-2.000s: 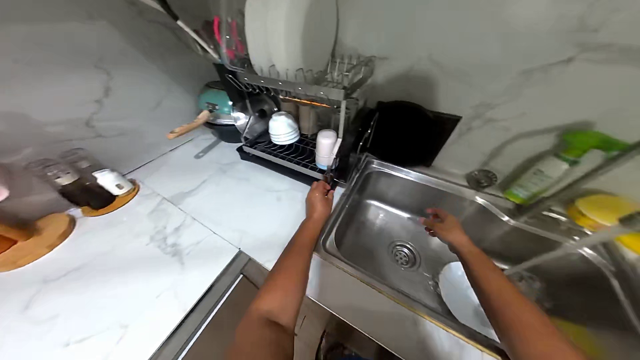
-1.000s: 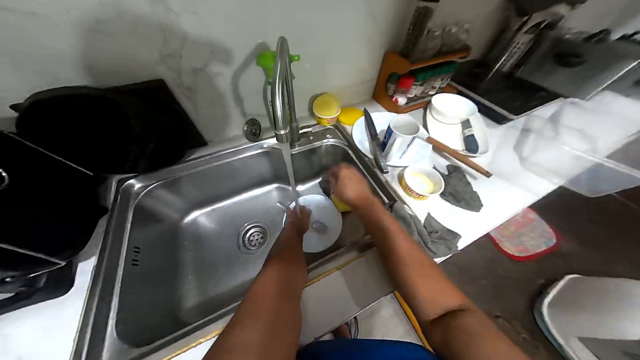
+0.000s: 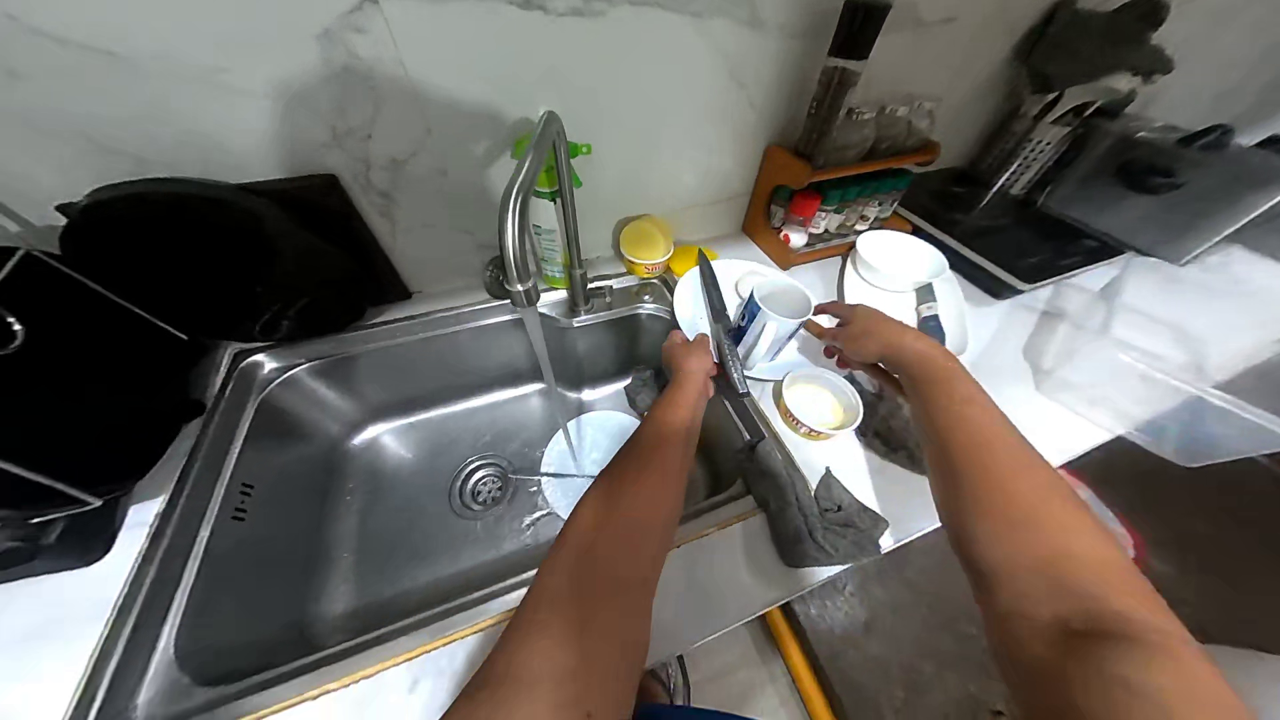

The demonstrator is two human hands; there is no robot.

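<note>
My left hand [image 3: 692, 365] is at the right side of the steel sink, close beside the handle of a kitchen knife [image 3: 716, 305]; whether it grips anything is unclear. The knife lies across a white plate [image 3: 695, 300] with its blade toward the wall. On that plate stands a white and blue mug [image 3: 775, 312]. My right hand [image 3: 862, 335] reaches to the mug's right, fingers at a wooden handle [image 3: 818, 329]; the grip cannot be made out. In the sink, a white dish [image 3: 590, 450] sits under running water from the faucet [image 3: 530, 200].
A small tub [image 3: 819, 403] and grey cloths [image 3: 815, 515] lie on the counter right of the sink [image 3: 330, 520]. Behind are a white bowl [image 3: 900, 260], a wooden spice rack [image 3: 775, 200], a spray bottle [image 3: 548, 235] and a yellow sponge [image 3: 646, 240]. Black pans [image 3: 210, 260] lean at the left.
The view has swung right since the first frame. Both hands have left the white dish in the sink, where they were one second ago, and moved to the knife and mug area.
</note>
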